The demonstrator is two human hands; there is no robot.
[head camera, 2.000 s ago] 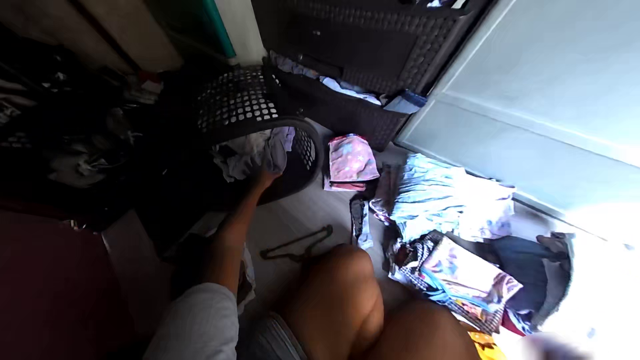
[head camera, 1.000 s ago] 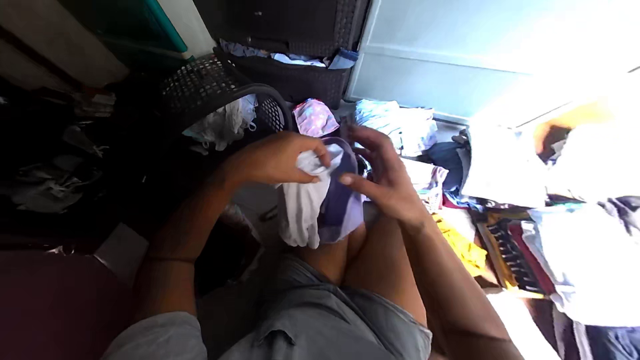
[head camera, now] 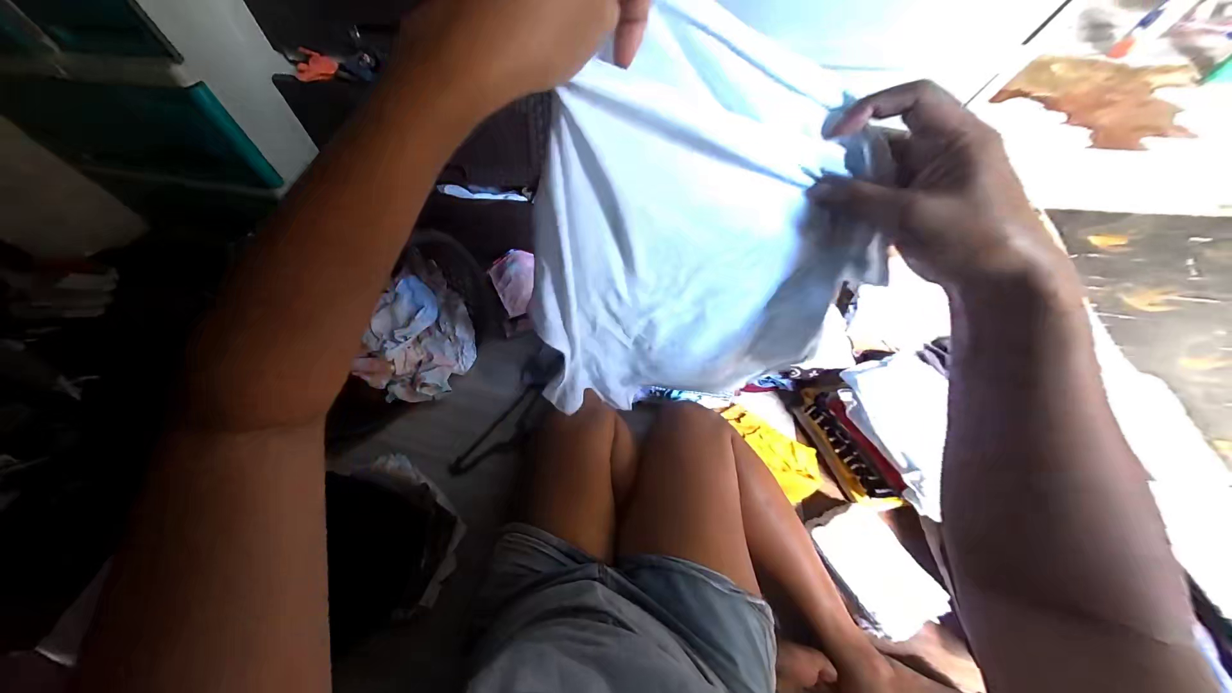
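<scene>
A white cloth garment [head camera: 664, 231] hangs spread out between my hands, above my knees. At the top edge of the view, my left hand [head camera: 539, 43] grips its upper left part; most of those fingers are hidden. My right hand [head camera: 914, 178] pinches the bunched right side of the garment between thumb and fingers. Below and left of the garment, crumpled light clothes [head camera: 423, 332] lie in the mouth of a dark basket. A pink cloth [head camera: 513, 281] shows just left of the garment's edge.
A dark hanger [head camera: 496, 428] lies on the floor left of my knees. Right of my legs are a yellow cloth [head camera: 775, 452], a row of folded clothes [head camera: 847, 438] and a white folded cloth [head camera: 881, 568]. Teal drawers [head camera: 164, 125] stand at the upper left.
My left hand was reaching into the basket two seconds ago; one second ago both hands held white and lavender cloth near my lap. Now the white garment is raised and spread between them.
</scene>
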